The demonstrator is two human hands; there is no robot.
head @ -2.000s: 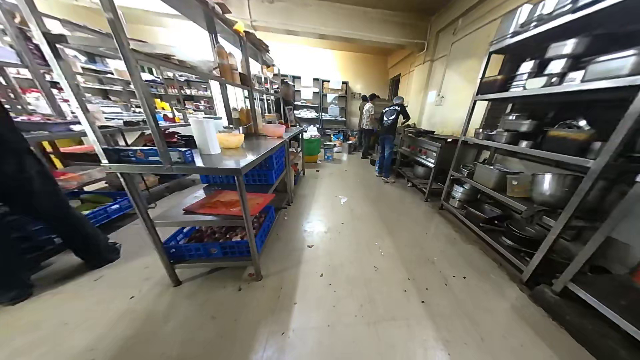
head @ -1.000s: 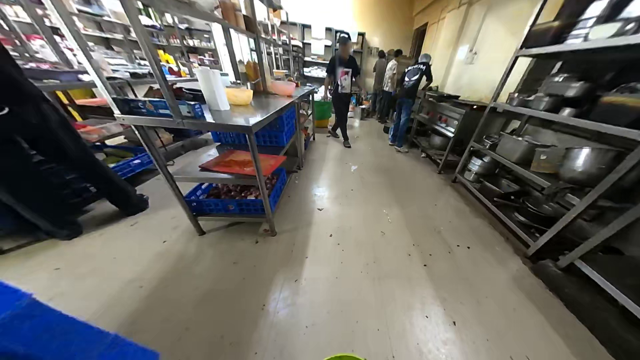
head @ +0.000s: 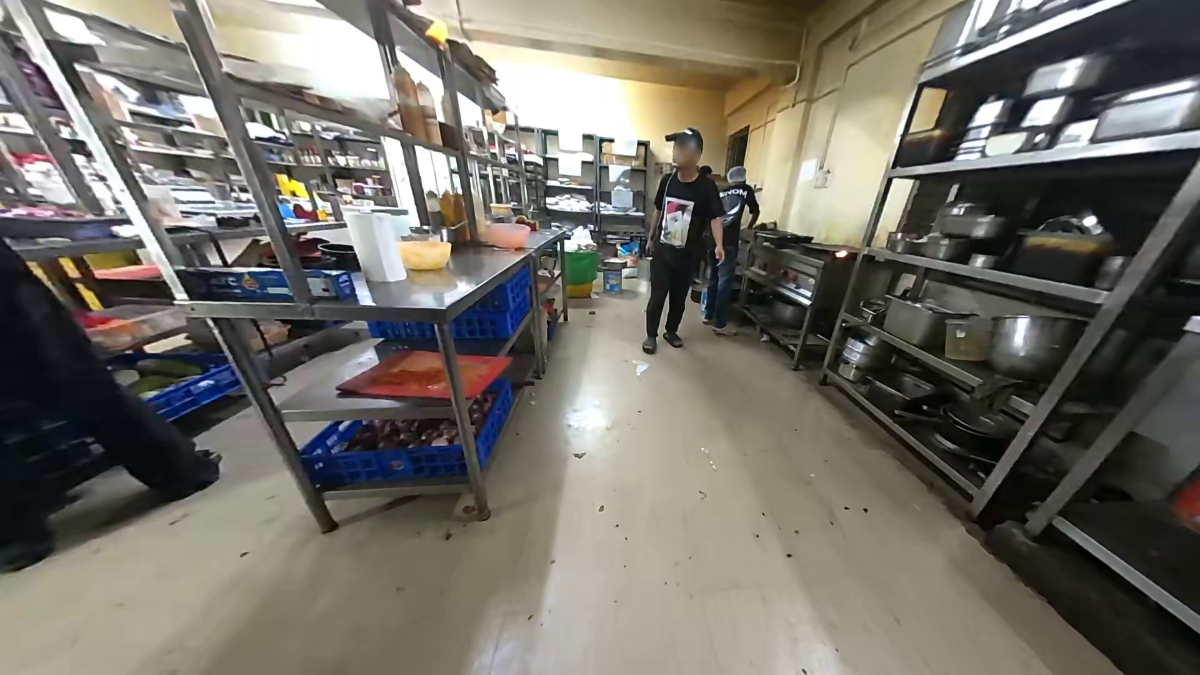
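Neither my left hand nor my right hand shows in the head view, so what they hold or touch is hidden. Left of centre stands a stainless steel work table (head: 422, 298). On its top are a white paper roll (head: 375, 246), a yellow plastic bowl (head: 425, 254) and a pink bowl (head: 507, 235). A red cutting board (head: 424, 374) lies on the middle shelf. Beneath it, a blue plastic crate (head: 403, 463) holds dark, round produce, perhaps onions.
A person in black (head: 684, 234) stands in the aisle, with another person (head: 731, 248) behind, near the stove (head: 792, 281). Metal racks with pots (head: 1036, 347) line the right side. Another person's dark-clothed leg (head: 94, 403) is at the left edge. Small debris dots the floor.
The person in black is nearer than one second ago and was not visible two seconds ago. A blue object and a green rim at the bottom edge one second ago are out of view.
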